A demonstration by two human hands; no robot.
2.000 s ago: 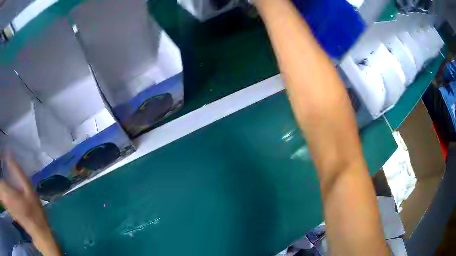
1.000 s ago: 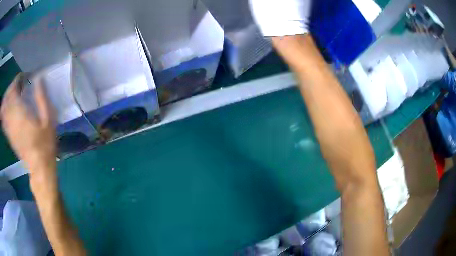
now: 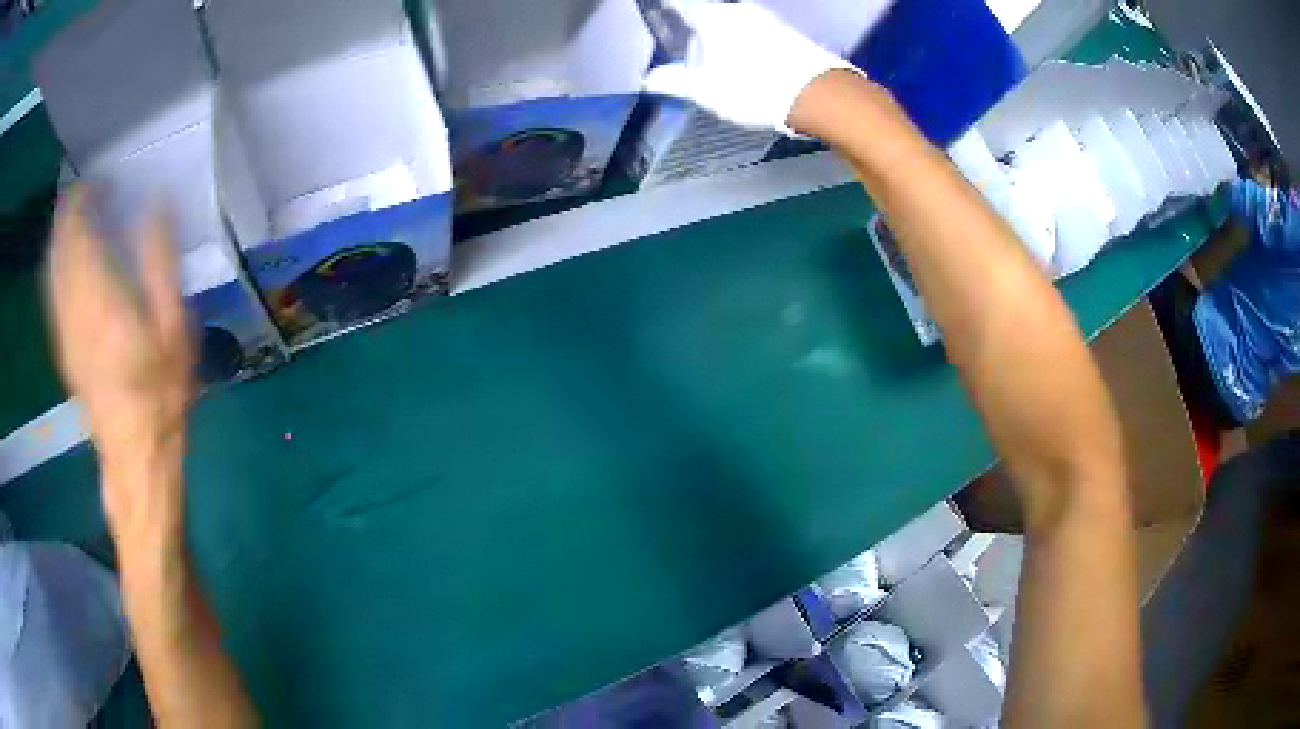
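A row of open retail boxes (image 3: 347,271) stands along the white-grey strip at upper left, dark round pictures facing me. The insides that show are pale. My left hand (image 3: 126,306), bare and blurred, is over the front of the leftmost box, fingers apart and holding nothing visible. My right hand (image 3: 741,69), in a white glove, has its thumb and fingers around the upper edge of the rightmost box of the row (image 3: 706,147), which shows a printed text side. That box's inside is mostly hidden by the glove.
A blue board (image 3: 941,60) is behind my right wrist. More open boxes (image 3: 1098,178) stand in a row at right. Below the bench edge, boxes hold white bagged bundles (image 3: 873,658). A brown carton (image 3: 1152,427) and a person's blue-clad part (image 3: 1252,321) are at far right.
The rightmost box now stands closer to the row, with my gloved hand lower at its edge. My left hand has moved slightly right. The view has shifted, showing more bundles below the bench.
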